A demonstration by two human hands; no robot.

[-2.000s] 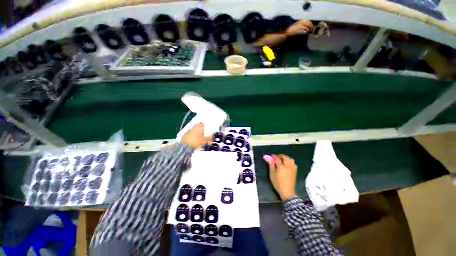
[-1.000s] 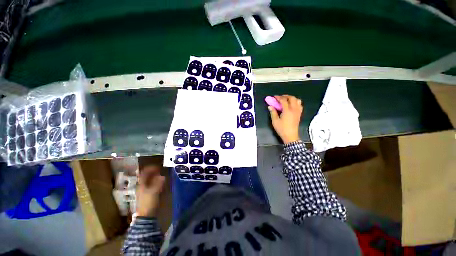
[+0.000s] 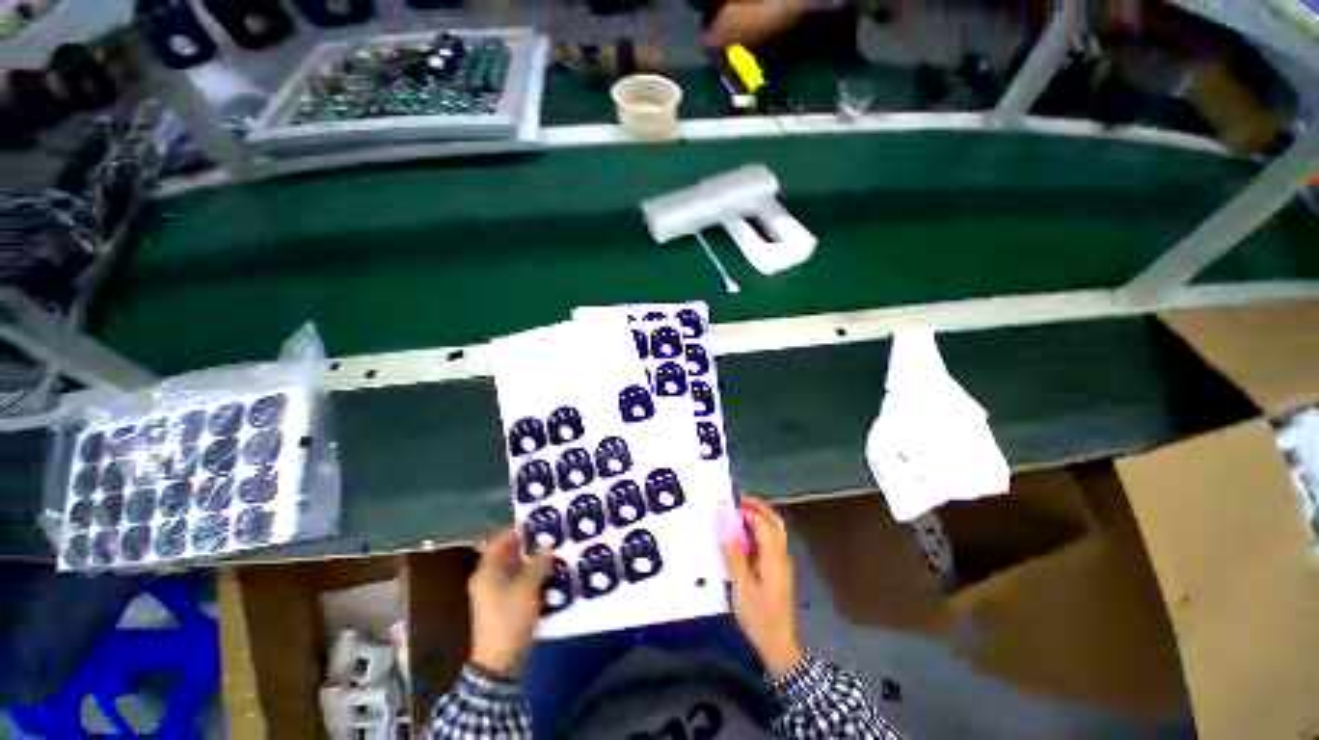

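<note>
A white label sheet (image 3: 608, 434) with rows of black face labels and a bare white upper part lies over the bench edge, above my lap. Another label sheet (image 3: 670, 314) shows under it at the top and right. My left hand (image 3: 506, 590) grips the sheet's lower left edge. My right hand (image 3: 762, 573) is at its lower right edge, with a pink tool (image 3: 733, 526) between thumb and fingers. Whether it also grips the sheet is unclear. A white camera housing (image 3: 716, 204) lies on the green belt, its thin lead towards me.
Bagged label sheets (image 3: 174, 477) lie at left, a white cloth or glove (image 3: 935, 434) at right. An open carton (image 3: 362, 680) with white parts is below left. A circuit board tray (image 3: 405, 87) and cream tub (image 3: 645, 104) stand across the belt. Another person's arm (image 3: 760, 18) shows behind.
My left hand has come up from the carton empty to the sheet's left edge. My right hand has moved left and down to the sheet with the pink tool. The top sheet has shifted and lies flatter.
</note>
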